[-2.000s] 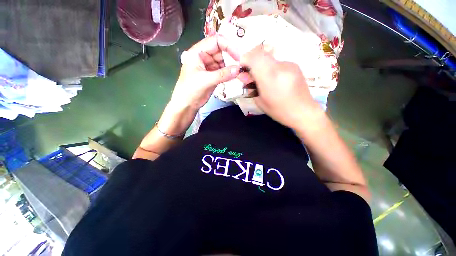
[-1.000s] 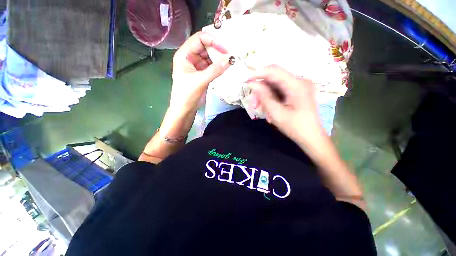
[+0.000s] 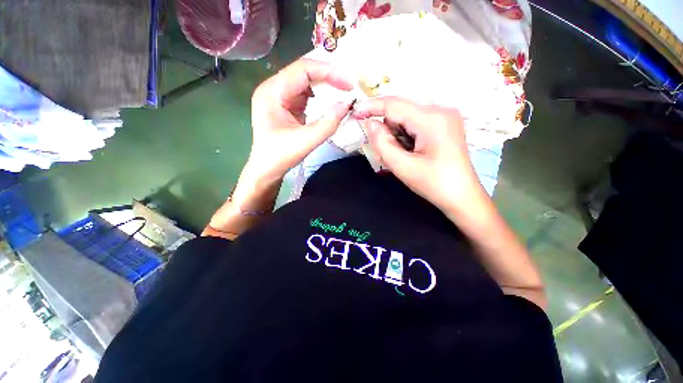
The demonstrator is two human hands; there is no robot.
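A white garment with red and brown flowers [image 3: 442, 75] lies bunched over my knees. My left hand [image 3: 288, 120] is at its left side, thumb and forefinger pinching the pale cloth edge by a small dark button [image 3: 353, 105]. My right hand [image 3: 423, 142] meets it there, thumb and forefinger close together at the button. A dark slim object [image 3: 401, 135], perhaps snips, sits in my right palm under curled fingers. No needle or thread can be made out.
A pink mesh bin [image 3: 255, 30] stands ahead to the left, beside a grey cloth-covered stand [image 3: 82, 52]. Pale blue cloth pieces [image 3: 52, 127] and a blue crate [image 3: 112, 250] are at left. A table edge with yellow tape [image 3: 650, 22] is at upper right.
My right hand has moved from apart, lower right, up to the button at my left fingertips. My left hand is still at the cloth edge, turned slightly.
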